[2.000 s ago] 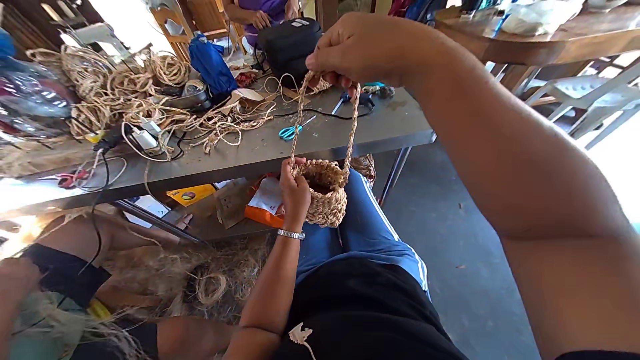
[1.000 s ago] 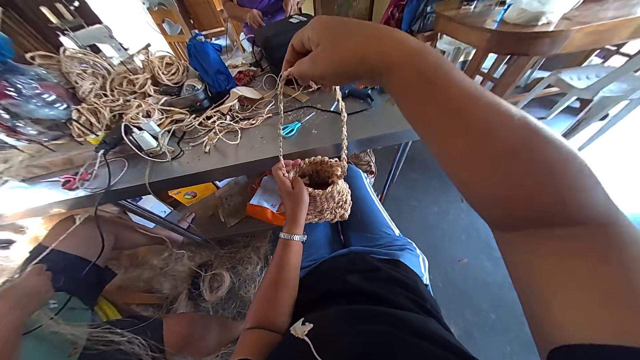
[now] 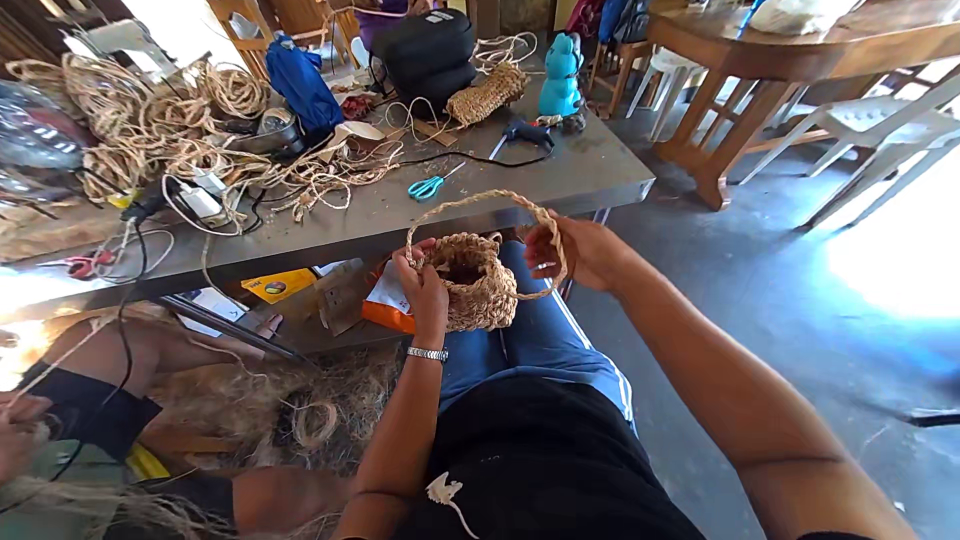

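Observation:
A small woven natural-fibre basket (image 3: 487, 300) rests on my lap, its dark opening facing up. My left hand (image 3: 424, 289) grips the left side of its rim, thumb near the base of the handle. A braided fibre handle (image 3: 480, 196) loops up from the rim, across to the right and back down toward the basket's right side. My right hand (image 3: 564, 251) is at the right bend of that loop, the braid passing by its fingers; whether they close on it is unclear.
On the grey table (image 3: 592, 180) lie blue-handled scissors (image 3: 426, 188), a glue gun (image 3: 529, 135), rope coils (image 3: 232, 90), a black case (image 3: 426, 56) and a woven fibre piece (image 3: 487, 94). An orange-and-white packet (image 3: 388, 300) is beside the basket. At the left sits another person, bare legs (image 3: 277, 495) near mine.
My right hand has come down from high above the basket to its right side. The handle, earlier pulled up tall, now bows out in a wide loop. My left hand stays at the rim.

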